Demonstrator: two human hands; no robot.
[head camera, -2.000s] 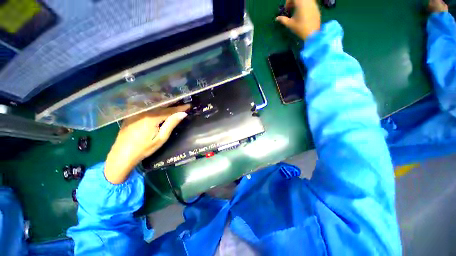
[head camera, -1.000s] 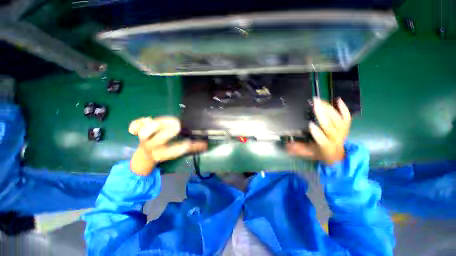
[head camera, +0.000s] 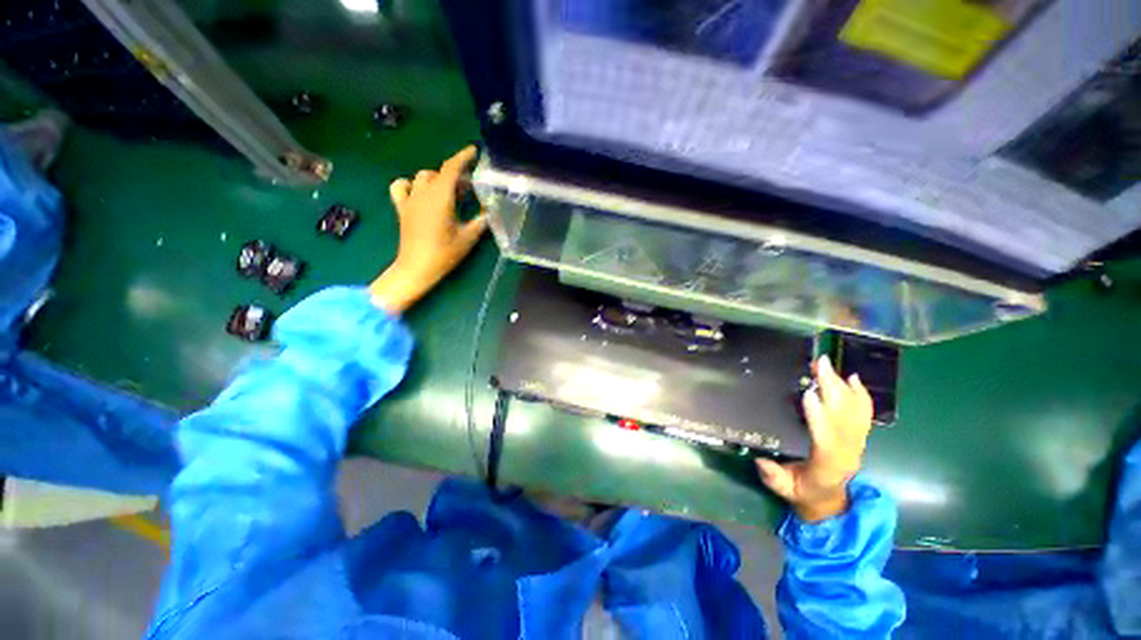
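The flat black fixture (head camera: 588, 375) lies on the green mat with its lettered front edge and small red part facing me. Raised black shapes with shiny bits (head camera: 663, 328) sit on its top, below the clear guard (head camera: 751, 269). My left hand (head camera: 434, 231) is bare, at the guard's left end, fingers apart; its fingertips reach the guard's edge, and whether they touch is unclear. My right hand (head camera: 826, 438) is at the fixture's right end, fingers over the side and thumb at the front corner. Whether it grips the side handle is hard to tell.
Several small black units (head camera: 250, 321) lie on the green mat (head camera: 138, 269) at the left. A metal upright (head camera: 219, 94) slants there. A large display (head camera: 751, 125) hangs above the guard. A dark flat device (head camera: 872, 373) lies right of the fixture. Blue sleeves show at both sides.
My left hand has moved from the fixture's front left corner up to the guard's left end. My right hand stays at the fixture's right end. The camera view has turned.
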